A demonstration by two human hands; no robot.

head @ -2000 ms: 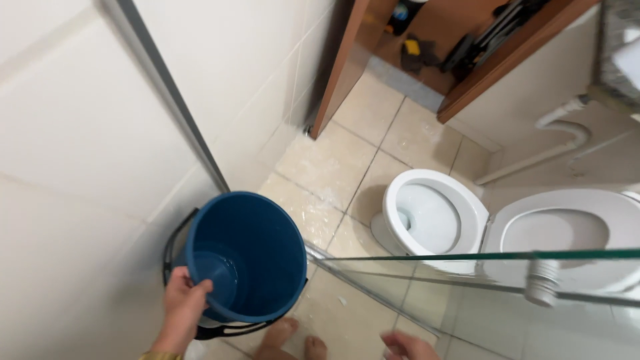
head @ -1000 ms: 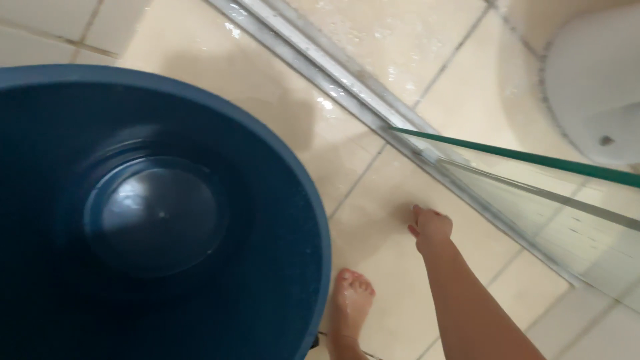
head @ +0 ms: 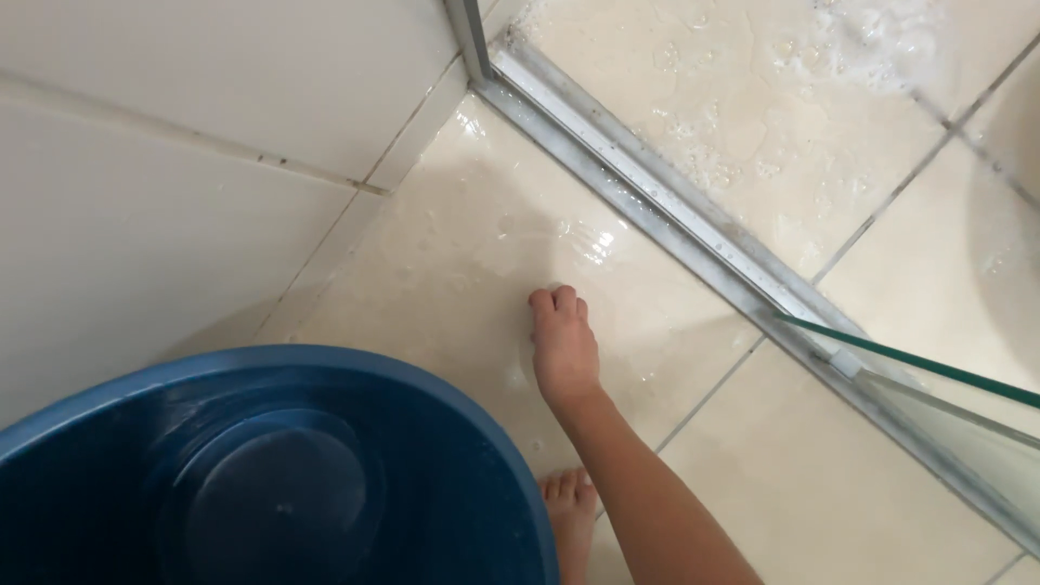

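My right hand [head: 565, 345] reaches down to the wet tiled floor [head: 455, 244], fingertips at or just above the tiles, with the fingers bent. Whether something small lies under the fingers cannot be told. A large blue plastic bucket [head: 467, 414] fills the lower left, close to the camera, and its inside shows a round bottom. My left hand is out of view. Below my right hand stands a bare foot [head: 571, 512].
A metal shower door track [head: 650, 195] crosses the floor diagonally. Green-edged glass panels [head: 918, 357] rise at the right. White wall tiles [head: 203, 227] border the left. Foamy water [head: 877, 49] lies on the tiles beyond the track.
My right hand has moved left over the floor, away from the glass panels. My left hand, on the bucket two seconds ago, has gone out of view. The view has dropped toward the floor.
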